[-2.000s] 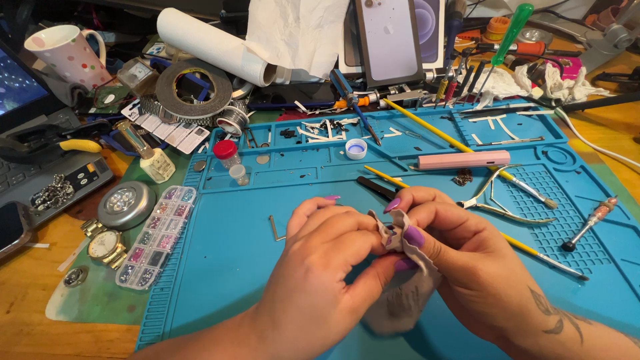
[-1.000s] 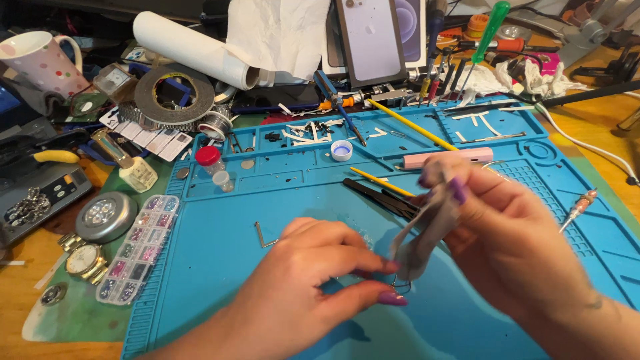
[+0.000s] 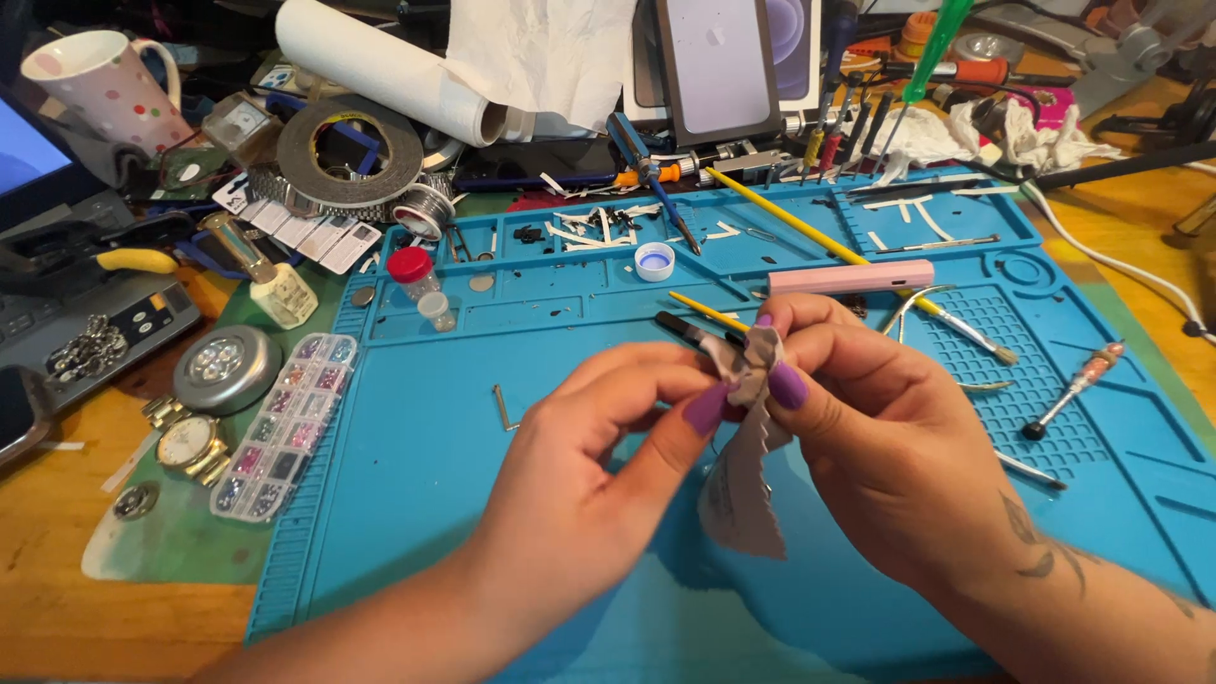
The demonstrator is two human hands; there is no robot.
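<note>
My left hand (image 3: 608, 456) and my right hand (image 3: 874, 437) meet above a blue silicone work mat (image 3: 408, 475). Between their thumbs and fingers they pinch a small grey cloth (image 3: 746, 494) with a zigzag edge, bunched at the top and hanging down below. Whether something small is inside the folds is hidden. Behind the fingers lie black tweezers (image 3: 679, 328), partly covered, and a thin yellow stick (image 3: 708, 311). A small L-shaped metal key (image 3: 503, 408) lies on the mat left of my left hand. Pliers (image 3: 912, 309) are partly hidden behind my right hand.
At the left are a bead box (image 3: 285, 427), a wristwatch (image 3: 190, 445), a round lamp (image 3: 226, 369) and a bottle (image 3: 283, 294). Behind lie a red-capped jar (image 3: 413, 271), a white cap (image 3: 655, 261), a pink device (image 3: 850, 277) and a paper roll (image 3: 389, 71). A brush (image 3: 978, 339) rests at right.
One second ago my right hand was raised higher, with the cloth stretched between the hands. Now both hands are close together, with the cloth bunched at their fingertips.
</note>
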